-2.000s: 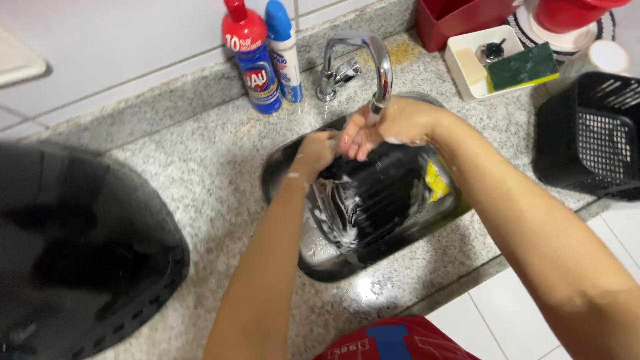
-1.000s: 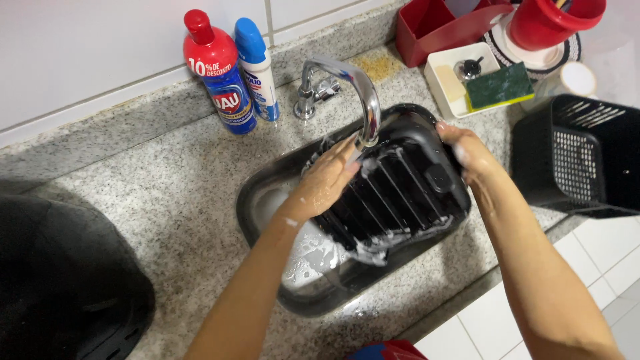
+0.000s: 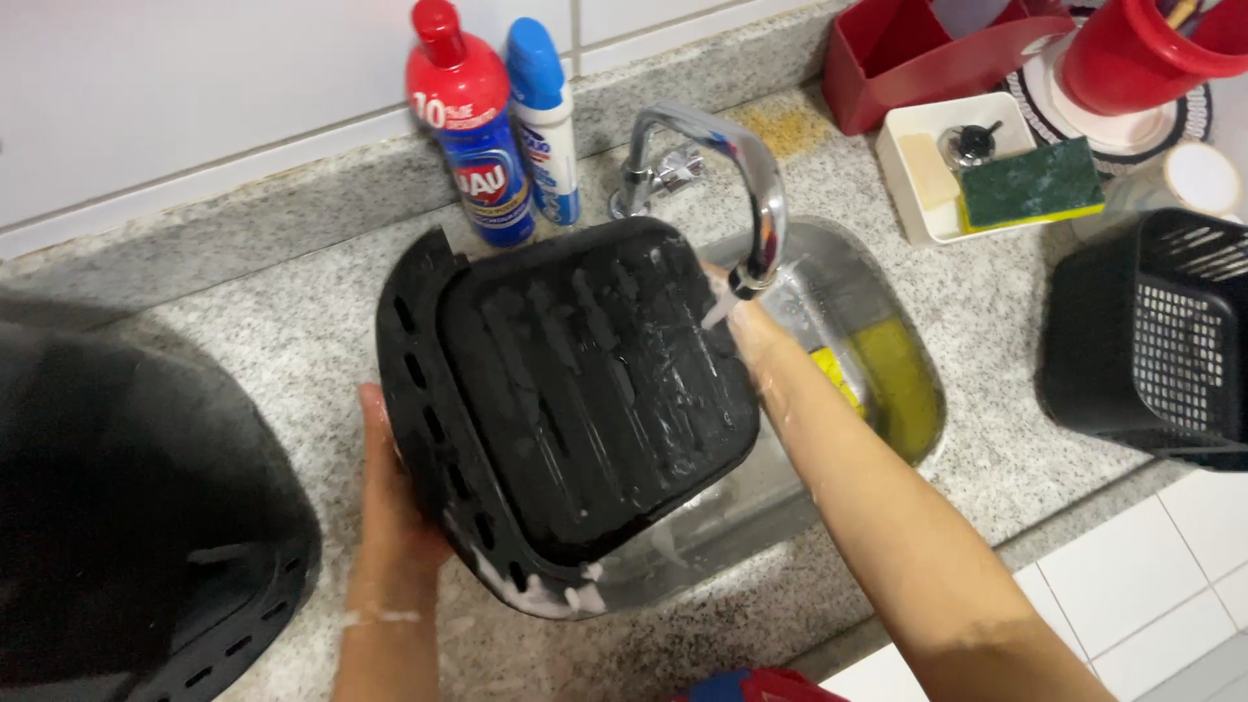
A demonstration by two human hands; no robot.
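Observation:
A black air fryer drawer, ribbed and wet with foam along its slotted rim, is held tilted over the left part of the stainless steel sink. My left hand grips the slotted rim at its left; the fingers are partly hidden. On the far right side, my right hand is at the drawer's edge under the chrome faucet, mostly hidden behind faucet and drawer. Water runs from the spout by that hand. A yellow item lies in the sink.
A large black appliance stands at left. Behind the sink are a red-and-blue bottle and a blue-capped spray can. At right are a white tray with a green-and-yellow sponge, a red holder and a black perforated basket.
The drawer has been lifted and moved left, partly out of the sink, and its slotted rim now shows. My left hand has gone from the ribbed surface near the faucet to the rim at left.

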